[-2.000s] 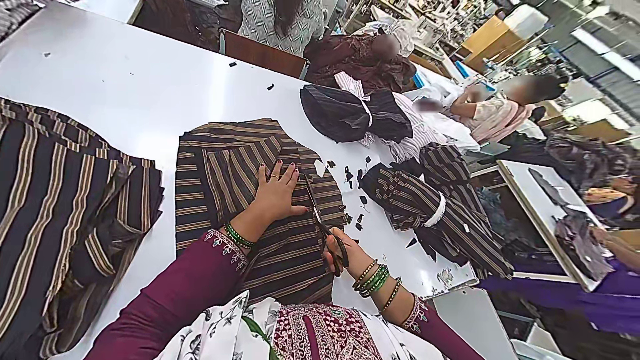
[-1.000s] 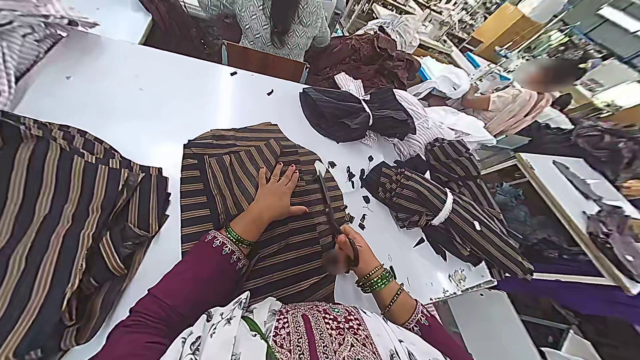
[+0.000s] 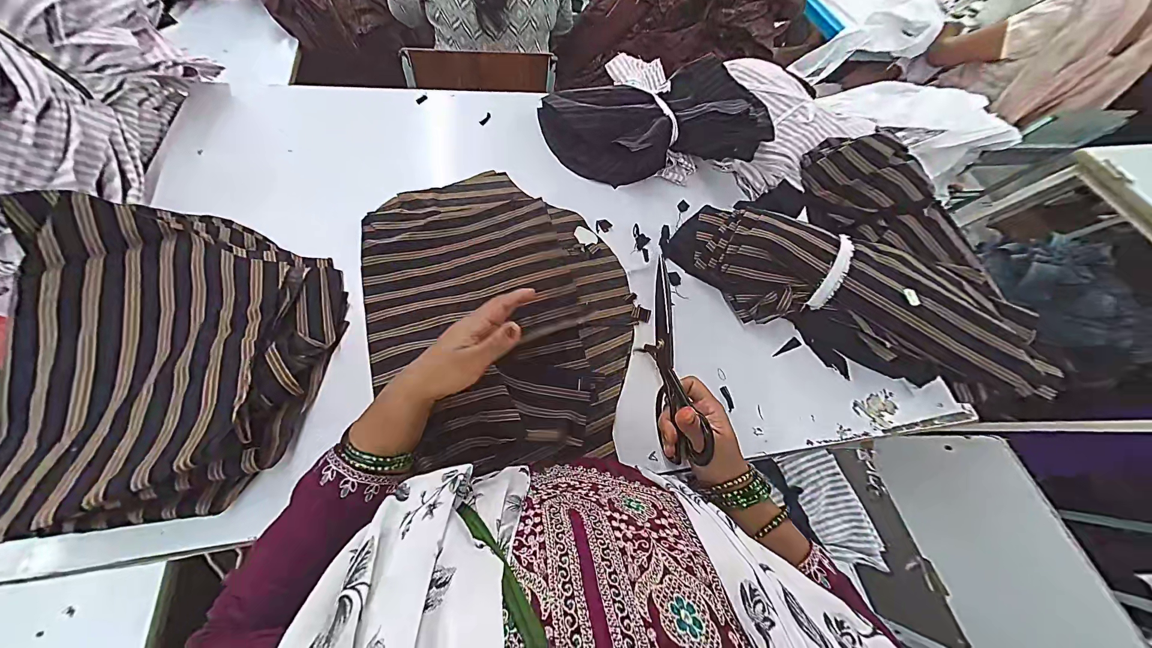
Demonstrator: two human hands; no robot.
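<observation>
Dark striped fabric pieces (image 3: 477, 261) lie stacked on the white table in front of me. My left hand (image 3: 472, 346) is over the middle of this stack, fingers apart and holding nothing; whether it touches the cloth I cannot tell. In my right hand (image 3: 697, 423) is a pair of tailor's scissors (image 3: 664, 333), its long blades pointing away from me, just right of the stack. The blades look closed or nearly so. Small dark fabric scraps (image 3: 641, 238) lie near the tip, and a small white piece (image 3: 586, 236) rests on the stack's upper right.
More striped fabric (image 3: 153, 360) is heaped at the left of the table (image 3: 297, 135). Tied bundles, one of striped cloth (image 3: 864, 279) and one of black cloth (image 3: 612, 130), lie at the right and back. A chair (image 3: 477, 70) and a seated person are beyond the far edge.
My left hand has lifted or slid from its flat place on the stack. The scissors have moved from over the stack's right part to beside it. The top fabric now lies differently.
</observation>
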